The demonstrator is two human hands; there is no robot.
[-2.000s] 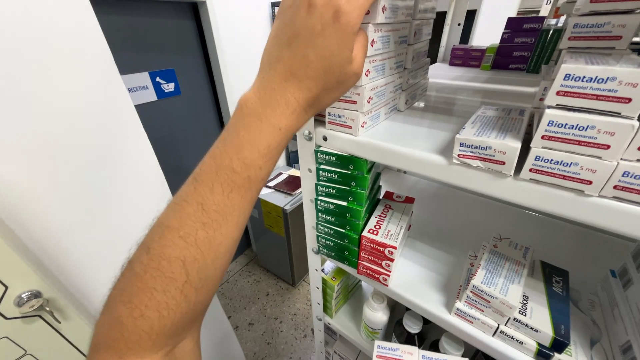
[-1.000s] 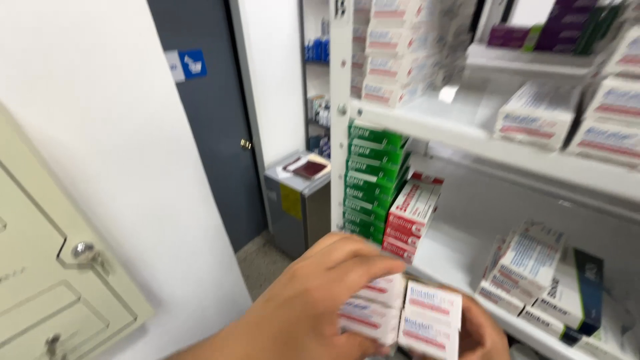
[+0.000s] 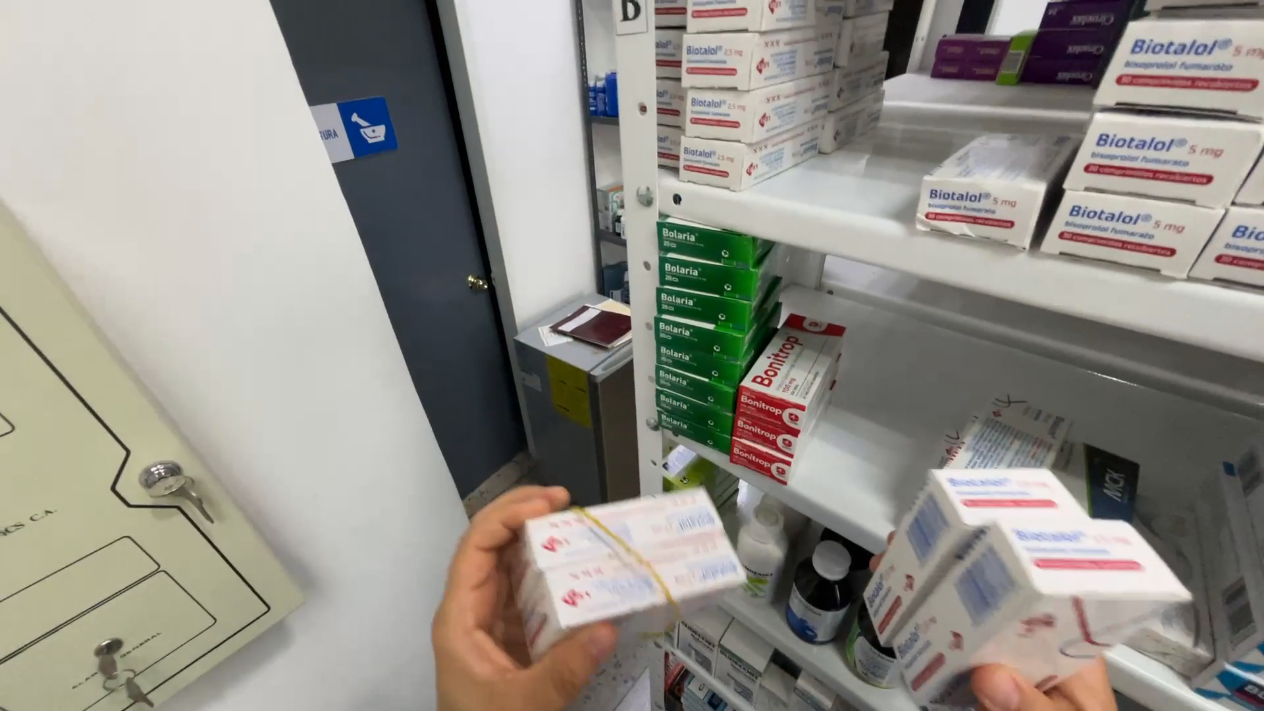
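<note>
My left hand [image 3: 513, 602], low in the middle of the view, grips a bundle of white medicine boxes [image 3: 632, 563] with a yellow rubber band around it. At the lower right my right hand [image 3: 1037, 686] holds white Biotalol boxes [image 3: 1076, 583] side by side, fingertips showing at their lower edge and left side. The two groups of boxes are apart. Stacked Biotalol 2.5 mg boxes [image 3: 755, 109] stand at the left end of the upper shelf, and Biotalol 5 mg boxes [image 3: 1145, 153] stand farther right.
Green Bolaria boxes [image 3: 706, 336] and red and white Bonitrop boxes [image 3: 790, 385] stand on the middle shelf [image 3: 879, 434]. Below are bottles [image 3: 820, 592]. A cabinet door with keys [image 3: 173, 484] is at the left, with a grey door [image 3: 405, 217] and a low metal cabinet [image 3: 583, 395] behind.
My two hands, close together one second ago, are now apart, each with boxes. Two seconds ago a hand was raised at the upper-shelf stack. The view has turned somewhat.
</note>
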